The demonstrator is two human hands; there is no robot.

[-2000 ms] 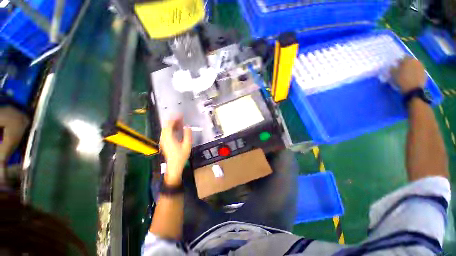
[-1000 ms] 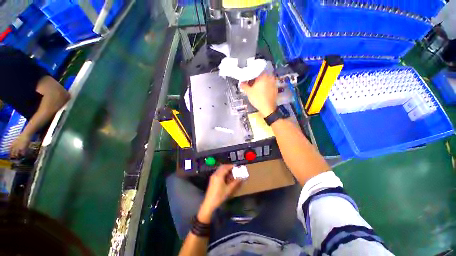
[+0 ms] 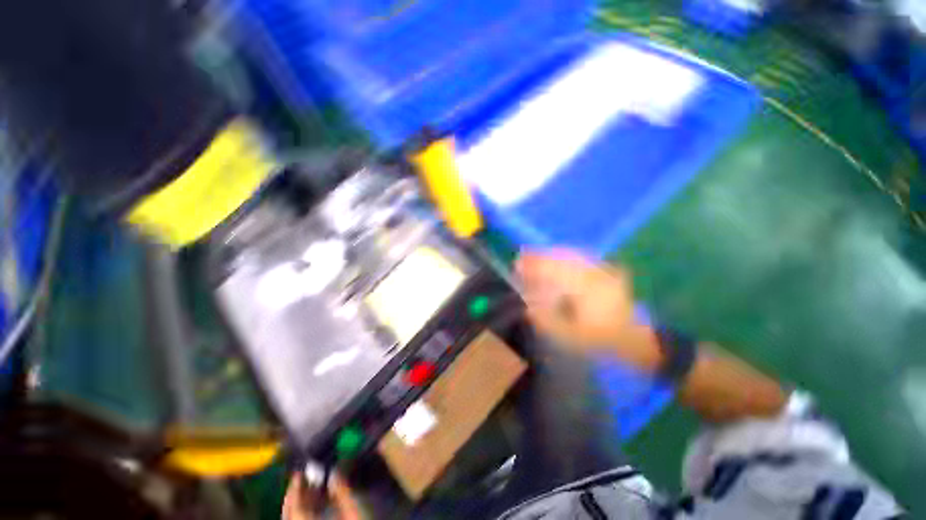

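The whole view is blurred. My right hand (image 3: pixel 574 300) is just off the machine's front right corner; its fingers look curled, and I cannot tell whether it holds anything. My left hand (image 3: pixel 323 500) is at the front left corner, cut off by the bottom edge, with only some fingers showing; its grip is unclear. A white plastic part (image 3: pixel 414 421) lies on the cardboard pad (image 3: pixel 462 406). White padding (image 3: pixel 303 274) shows over the metal bed (image 3: pixel 305 381). A thin white strip (image 3: pixel 338 360) and a cream sheet (image 3: pixel 418 295) lie on the bed.
Green buttons (image 3: pixel 479 305) and a red button (image 3: pixel 419 373) line the front strip. Yellow sensor bars stand right (image 3: pixel 449 190) and left (image 3: pixel 223 457). A large blue bin (image 3: pixel 640 183) with white parts is beyond the right side; a small blue bin (image 3: pixel 635 391) is lower right.
My right hand has left the fixture area for the machine's front right corner. My left hand has left the white part, which is on the cardboard, for the front left corner. The camera view has turned.
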